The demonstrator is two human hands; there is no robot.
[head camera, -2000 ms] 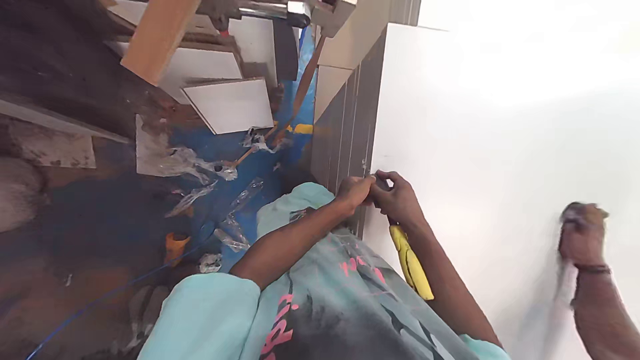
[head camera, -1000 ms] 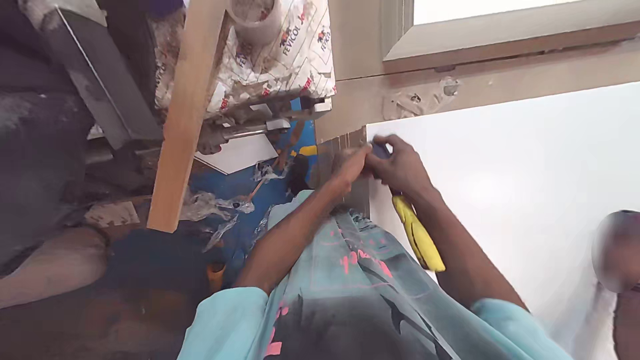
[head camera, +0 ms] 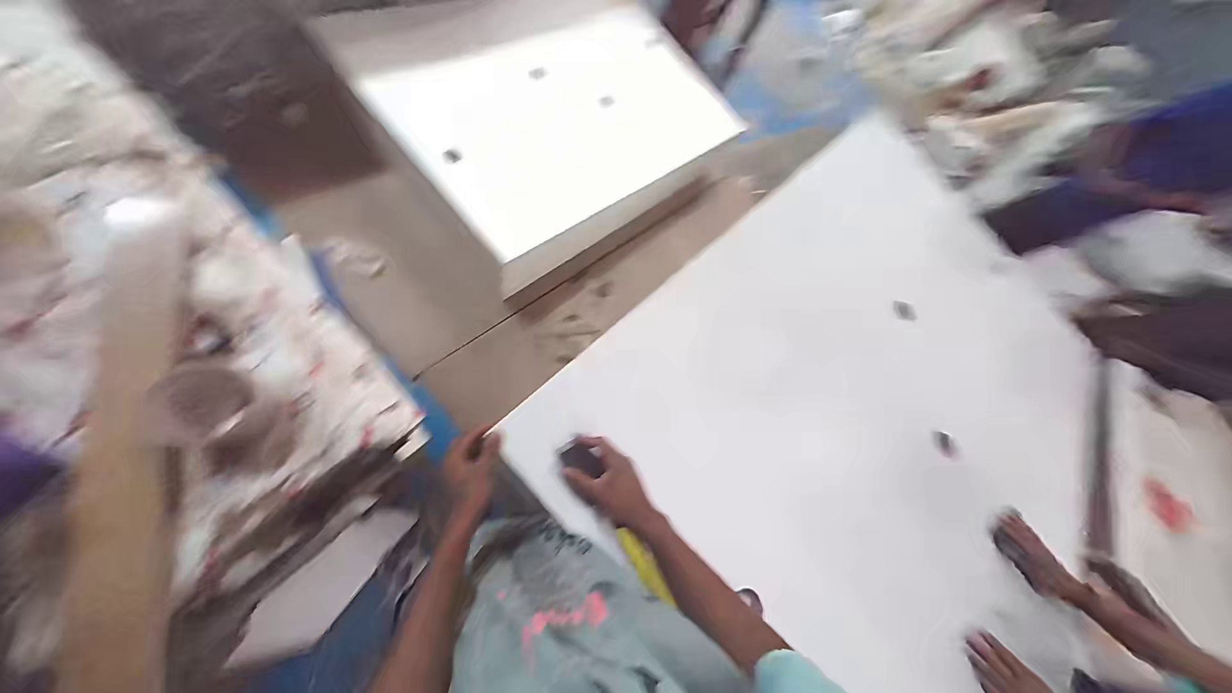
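A large white board [head camera: 770, 385] lies in front of me. My left hand [head camera: 472, 464] is at its near left corner, fingers bent against the edge; blur hides whether it grips anything. On the board's surface, close to that corner, my right hand [head camera: 606, 481] holds a small dark block [head camera: 583, 458] between thumb and fingers. A yellow strip-like thing [head camera: 645, 566] shows beside my right forearm, its nature unclear. Several small dark marks or pieces dot the board.
Another person's hand [head camera: 1039, 558] rests on a dark pad at the board's right. A second white panel [head camera: 558, 125] lies beyond. At left, a wooden plank [head camera: 125, 433] crosses a paper-covered, cluttered surface [head camera: 327, 356] with a round container [head camera: 207, 399].
My hands were together at the board's edge; now they are apart, the right one over the board's face with the dark block. The view has swung strongly.
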